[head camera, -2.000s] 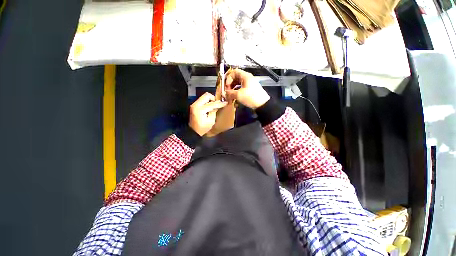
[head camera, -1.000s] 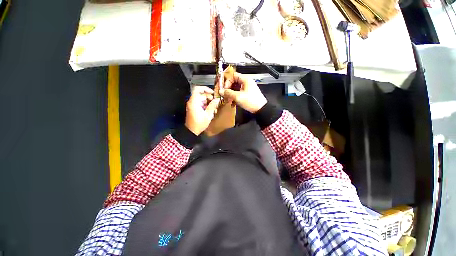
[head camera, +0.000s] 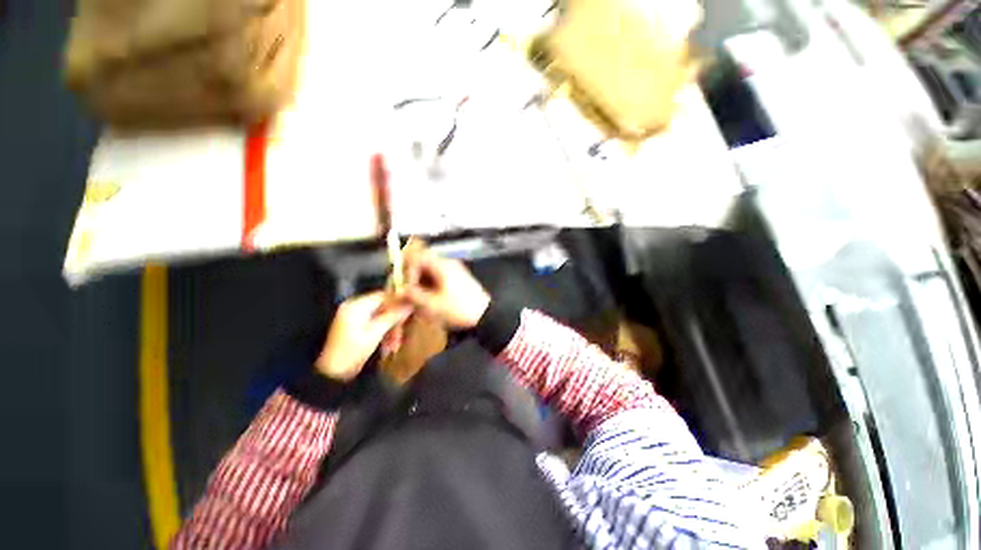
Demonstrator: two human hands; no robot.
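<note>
A brown leather bag piece (head camera: pixel 417 342) hangs over my lap, below the pale end of the bar (head camera: pixel 395 258) that juts from the table edge. The bar's rear part is dark red. My left hand (head camera: pixel 357 331) pinches the piece at its upper left, fingertips by the bar's end. My right hand (head camera: pixel 450 290) holds its upper right side, close beside the bar. The picture is blurred, and any small hardware in the fingertips cannot be made out.
A thick stack of brown bag pieces (head camera: pixel 183 64) stands at the table's far left, behind red tape (head camera: pixel 255 188). Lighter brown pieces (head camera: pixel 624 64) lie at the far right. Small dark tools lie blurred between them. A metal-topped bench (head camera: pixel 914 355) is at right.
The view has swung up and to the right, so both stacks show more fully and the hands sit lower left. Both hands stay on the bag piece at the bar.
</note>
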